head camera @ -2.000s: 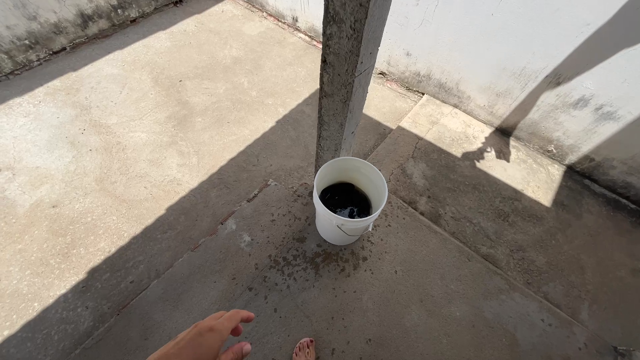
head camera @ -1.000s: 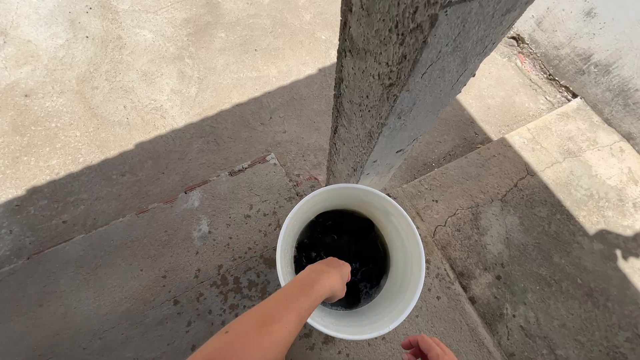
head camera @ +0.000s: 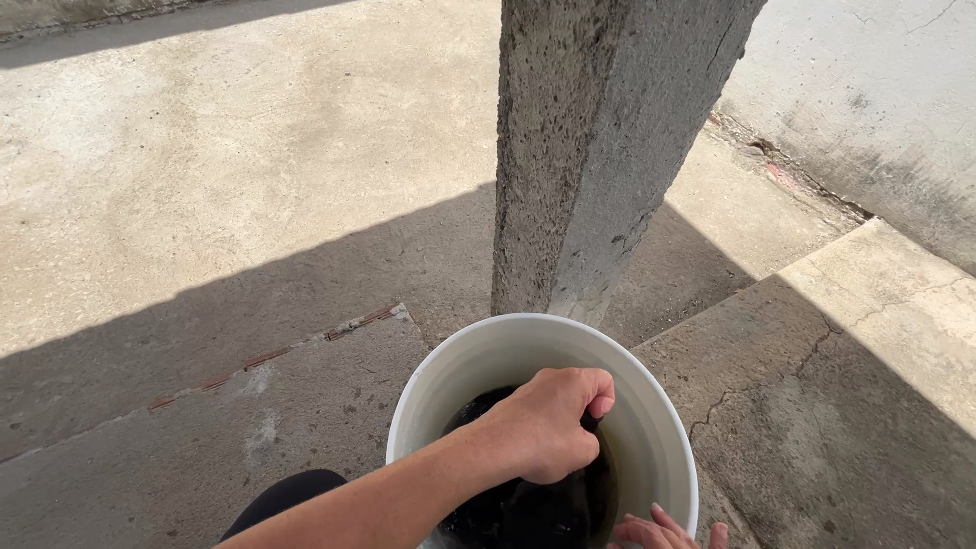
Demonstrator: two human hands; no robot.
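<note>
A white plastic bucket [head camera: 652, 396] with dark contents, wet and shiny, stands at the bottom centre, beside the foot of a concrete post. My left hand [head camera: 560, 423] is inside the bucket's mouth, its fingers closed on a piece of dark wet material [head camera: 591, 421] that looks like cloth. Below it, more of the dark material or liquid [head camera: 534, 507] fills the lower bucket; which of the two cannot be told apart. My right hand [head camera: 659, 534] is at the bucket's near right rim, fingers apart, partly cut off by the frame's edge.
The rough concrete post [head camera: 587, 152] rises just behind the bucket. A raised concrete step [head camera: 808, 374] with cracks lies to the right, below a stained white wall [head camera: 862, 99]. A slab edge with exposed brick [head camera: 267, 357] runs to the left. My dark-clad knee [head camera: 293, 488] shows at the bottom.
The view has come down close to the bucket. My left hand, outside the bucket two seconds ago, went into it and now holds dark material. My right hand has come to the rim.
</note>
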